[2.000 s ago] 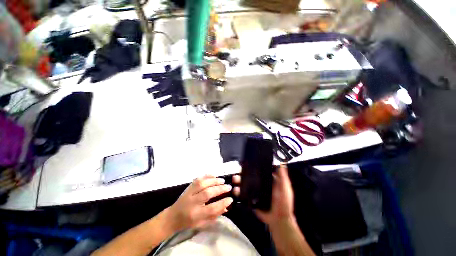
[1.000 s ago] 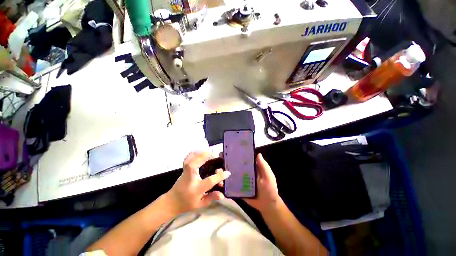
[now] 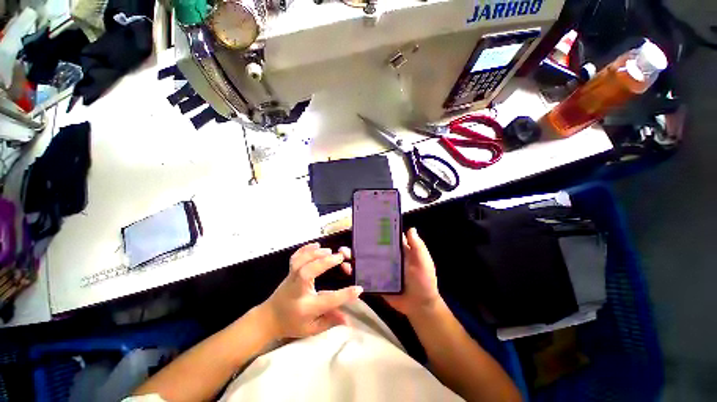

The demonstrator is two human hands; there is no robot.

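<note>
A smartphone (image 3: 377, 242) with a lit screen is held upright over the lap, just in front of the table edge. My right hand (image 3: 414, 275) holds it from its right side and from behind. My left hand (image 3: 311, 289) is at its left side, a finger touching the screen's lower left corner; other fingers are partly bent. A black cut piece (image 3: 349, 180) lies on the table (image 3: 228, 228) behind the phone. A stack of cut pieces (image 3: 159, 234) with a pale top face lies at the left of the table.
Black-handled shears (image 3: 424, 173) and red-handled scissors (image 3: 474, 141) lie right of the black piece. The sewing machine (image 3: 354, 71) stands behind. An orange bottle (image 3: 595, 96) is at the right. Blue crates (image 3: 629, 290) holding cloth are below. Black fabric (image 3: 67, 173) lies far left.
The phone has turned from a dark view to its lit screen facing me. My left hand has come to the phone, and its finger has moved lower on the screen since one second ago.
</note>
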